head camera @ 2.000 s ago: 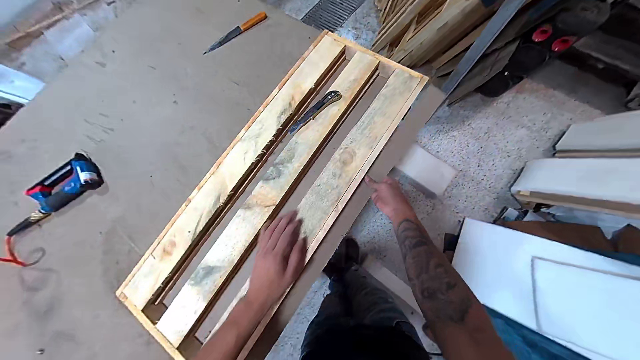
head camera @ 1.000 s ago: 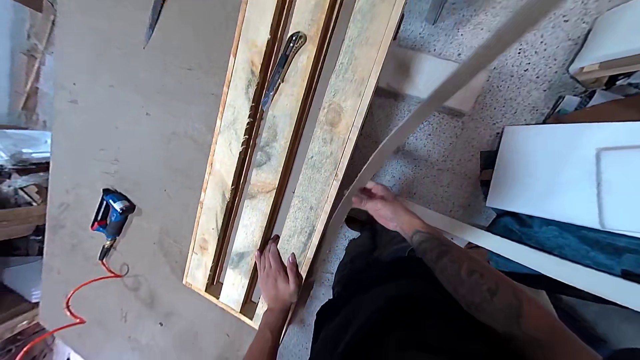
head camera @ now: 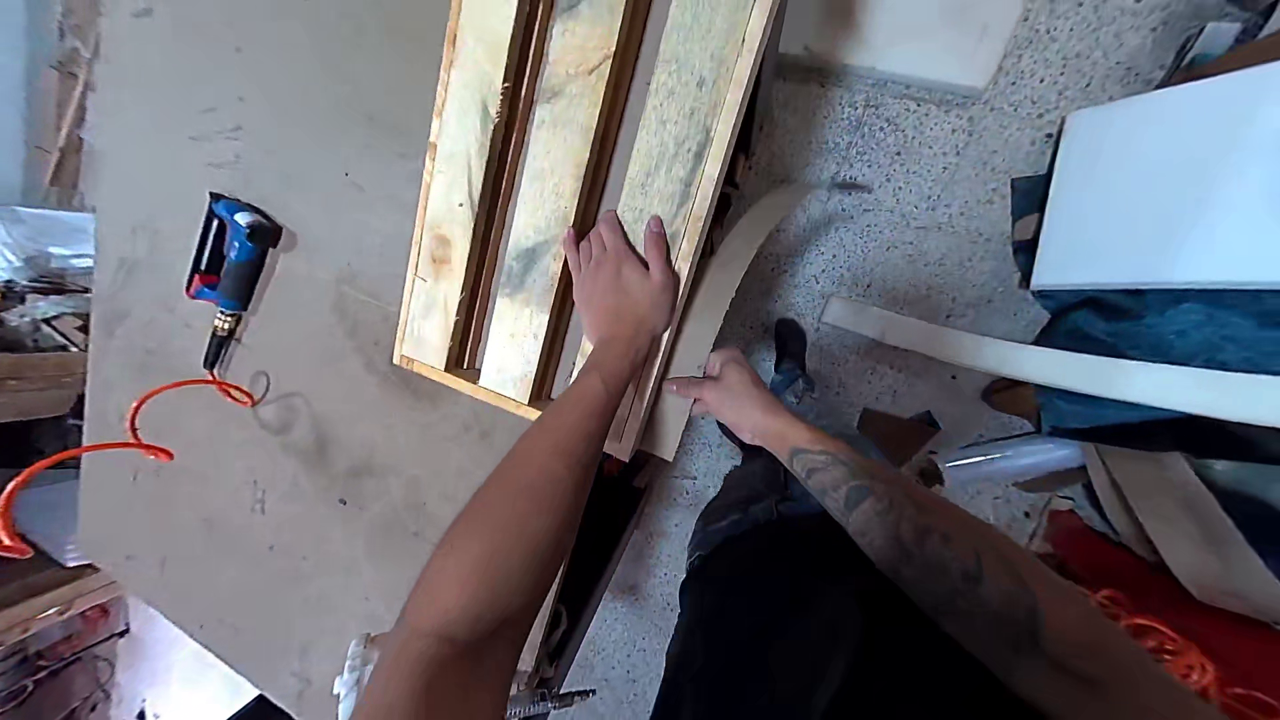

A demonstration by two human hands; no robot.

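A slatted wooden panel [head camera: 540, 200] with a thin frame lies at the right edge of the workbench [head camera: 300, 480]. My left hand [head camera: 625, 285] rests spread on its near end, over the outer slat, and grips nothing. At the bench edge my right hand [head camera: 730, 390] holds a thin flexible board strip [head camera: 715, 290] between thumb and fingers. That strip runs beside the panel's long outer side and its far part bends away over the floor. Whether it touches the panel all along cannot be told.
On the bench lies a blue pneumatic nailer [head camera: 238, 255] with a coiled orange air hose [head camera: 150, 445]. Another pale strip [head camera: 1040, 360] stretches over the floor at right, near a white panel [head camera: 1160, 190] and dark blue cloth. My shoe [head camera: 790, 345] stands near the bench.
The right hand has moved toward the panel's near end with the strip, which now lies lower along its side. The left hand stays on the slats. The view has shifted toward the near end.
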